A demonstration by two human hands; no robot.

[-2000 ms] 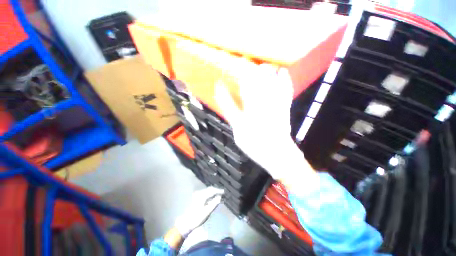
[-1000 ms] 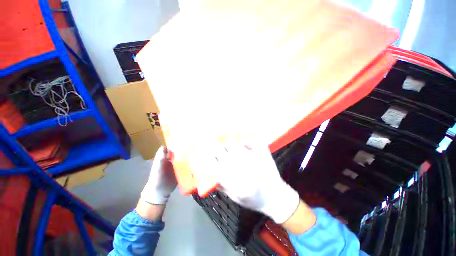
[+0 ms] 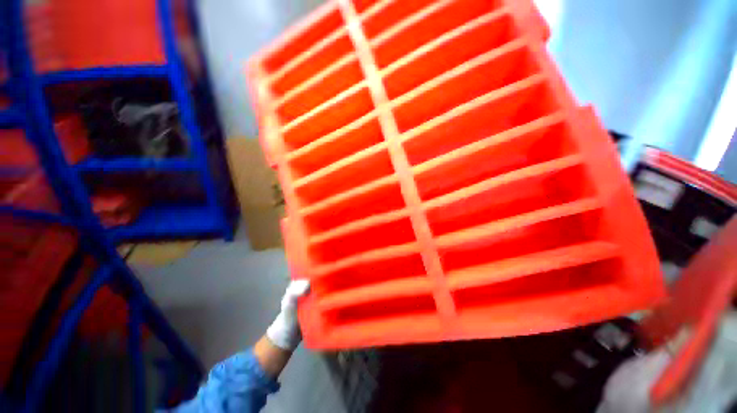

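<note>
A red-orange many-slot tray [image 3: 416,206] fills the middle of the view, tilted, with two columns of narrow slots facing me. My left hand [image 3: 289,316], in a white glove, grips its lower left edge; the fingers are mostly hidden by the tray. My right hand [image 3: 638,385], gloved and blurred, is at the lower right edge of the picture, apart from the slotted tray. It holds another red tray [image 3: 701,319], of which only a blurred, cut-off part shows.
Blue racks [image 3: 194,145] with red stacks stand at the left, with pale cord [image 3: 153,121] on one shelf. Cardboard [image 3: 257,189] stands behind the tray. Black crates [image 3: 675,202] with pale labels are at the right, partly hidden by the trays.
The red pieces were held together by both hands, plain faces showing. Now the slotted side of one tray faces me in my left hand, and my right hand has moved to the far right.
</note>
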